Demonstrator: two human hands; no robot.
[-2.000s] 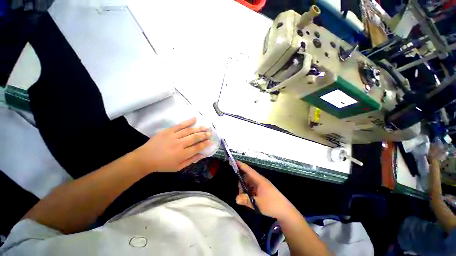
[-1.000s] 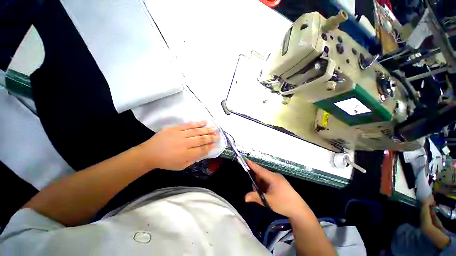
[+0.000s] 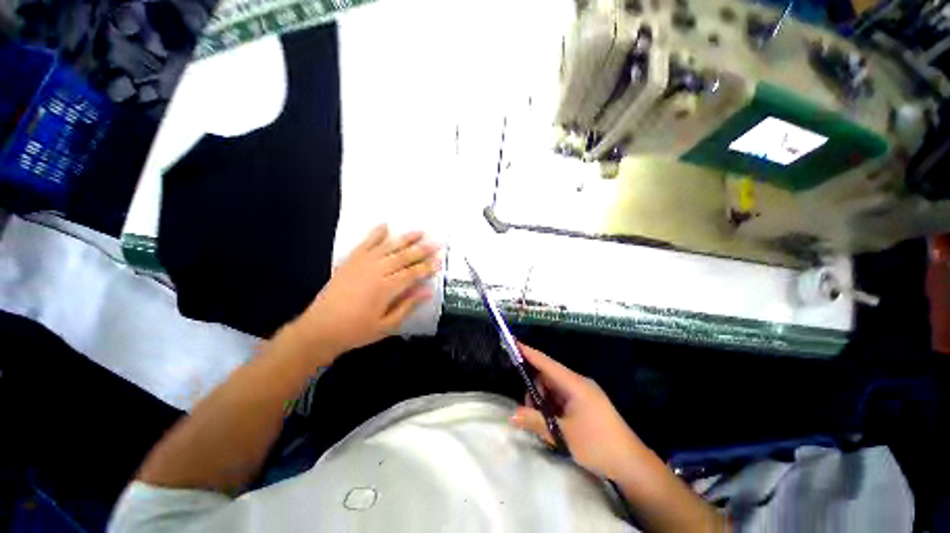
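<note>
My left hand (image 3: pixel 377 286) lies flat, fingers spread a little, on a white fabric piece (image 3: pixel 359 187) near the table's front edge. A black fabric piece (image 3: pixel 255 193) lies beside it to the left. My right hand (image 3: pixel 568 406) holds the scissors (image 3: pixel 507 338) by the handles over the front edge, blades pointing up and left toward the table. The blades look closed. Their tip is just right of the white fabric's edge and my left fingertips. The sewing machine (image 3: pixel 719 104) stands to the right; no fabric shows under its needle.
The white table (image 3: pixel 677 262) has green lettered edging. A small white spool with a stick (image 3: pixel 818 285) sits at its right end. A blue crate (image 3: pixel 47 130) stands at the far left. White fabric (image 3: pixel 135 323) hangs at the left. Pale fabric (image 3: pixel 823 489) lies at the lower right.
The view has turned left, so the machine sits further right. The folded white panel over the black piece is no longer there, and more black shows. The scissors remain in my right hand.
</note>
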